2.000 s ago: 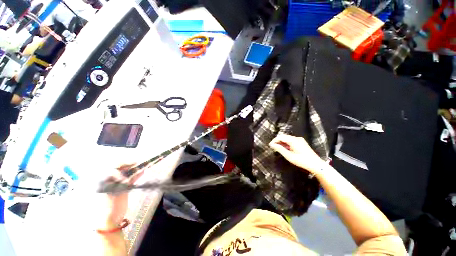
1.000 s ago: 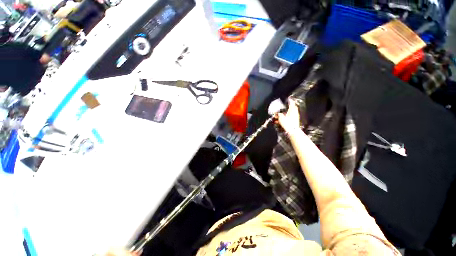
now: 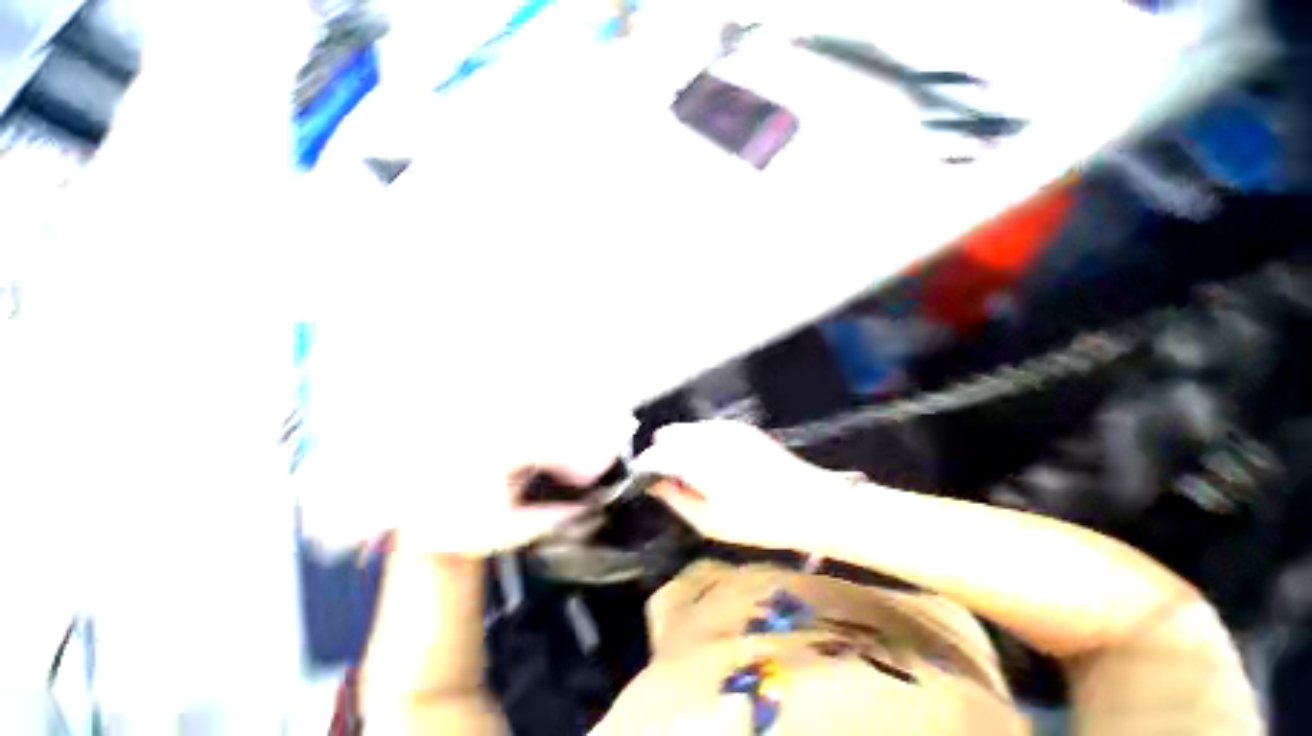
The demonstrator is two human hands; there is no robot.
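Observation:
The frame is blurred. My right hand [image 3: 720, 472] is at the table's front edge, close to my body, with its fingers closed on a narrow plaid strip [image 3: 978, 391]. The strip runs from this hand to the right over dark cloth. My left hand [image 3: 482, 503] is just left of it, partly washed out by glare. Dark and pale material lies between the two hands and a loop of it hangs below them. Whether my left fingers grip it is hard to tell.
A smartphone [image 3: 737, 121] lies on the white table [image 3: 576, 245]. Blurred shears [image 3: 950, 104] lie to its right. An orange-red thing [image 3: 1007, 245] is beyond the table edge. Dark cloth with plaid parts [image 3: 1223, 446] is at the right.
The view has swung left and down. My right hand has come from the cloth pile to my left hand in front of my body, and the strip now trails to the right.

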